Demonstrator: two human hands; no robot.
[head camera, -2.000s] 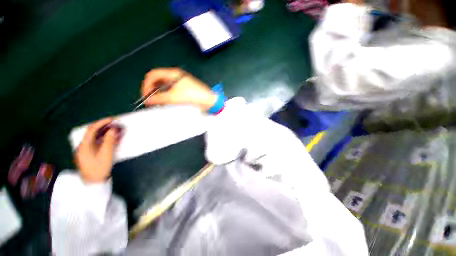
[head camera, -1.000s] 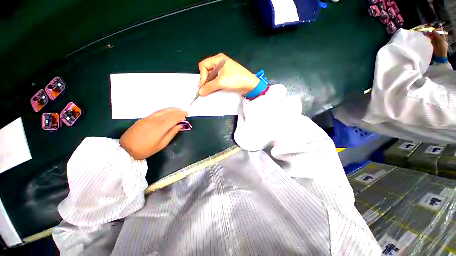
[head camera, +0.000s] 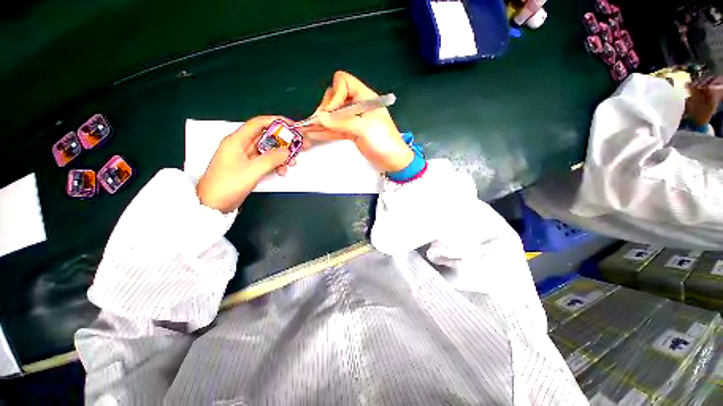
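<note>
My left hand holds a rounded square watch housing over the white paper strip. The housing has a pink rim, orange and black inside, and a small white patch. Its open face is turned up. My right hand holds a slim pale metallic tool, which looks like tweezers. The tool's tip points left at the housing's upper right edge. I cannot tell if it touches. A blue band and a thin red band are on my right wrist.
Several more housings lie at the left, near a white sheet. A blue bin with white paper stands at the top, beside small bottles. More housings lie upper right, near a coworker's sleeve. Wrapped cartons stand lower right.
My left hand has raised and turned the housing face up, from the strip's lower edge to above it. The tool has swung from pointing down to lying nearly level, its tip at the housing.
</note>
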